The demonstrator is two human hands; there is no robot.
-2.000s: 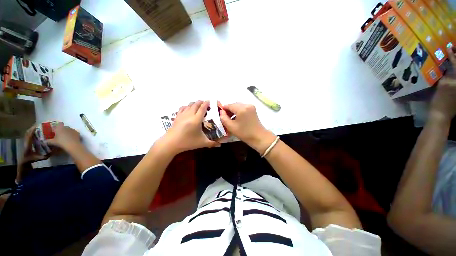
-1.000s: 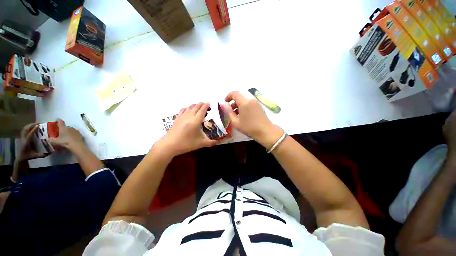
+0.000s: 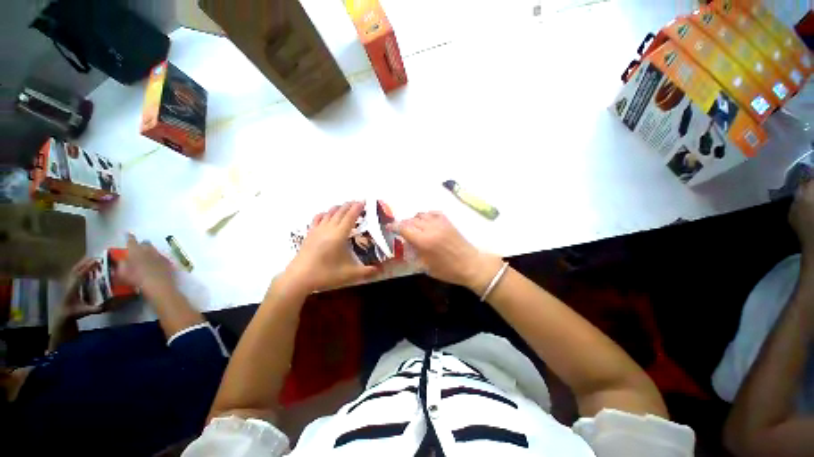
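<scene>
A small retail box (image 3: pixel 366 248) with white and dark picture panels lies at the table's front edge, its right end raised as a flap. My left hand (image 3: pixel 328 250) is spread over the box and grips it, hiding much of it. My right hand (image 3: pixel 437 247) has its fingertips at the flap on the box's right end. The box's inside cannot be made out. A yellowish utility knife (image 3: pixel 471 199) with a dark end lies on the white table (image 3: pixel 535 116), beyond my right hand.
An upright row of orange-yellow boxes (image 3: pixel 705 98) stands at right. A brown carton (image 3: pixel 281 54) and an orange box (image 3: pixel 378 45) stand at the top. Retail boxes (image 3: pixel 176 110), a sticky note (image 3: pixel 217 203) and a second knife (image 3: pixel 179 253) lie left. People sit on both sides.
The table and its objects have shifted lower in the view. The flap on the box's right end stands more open, with my right fingertips on it. The person at left has moved a hand.
</scene>
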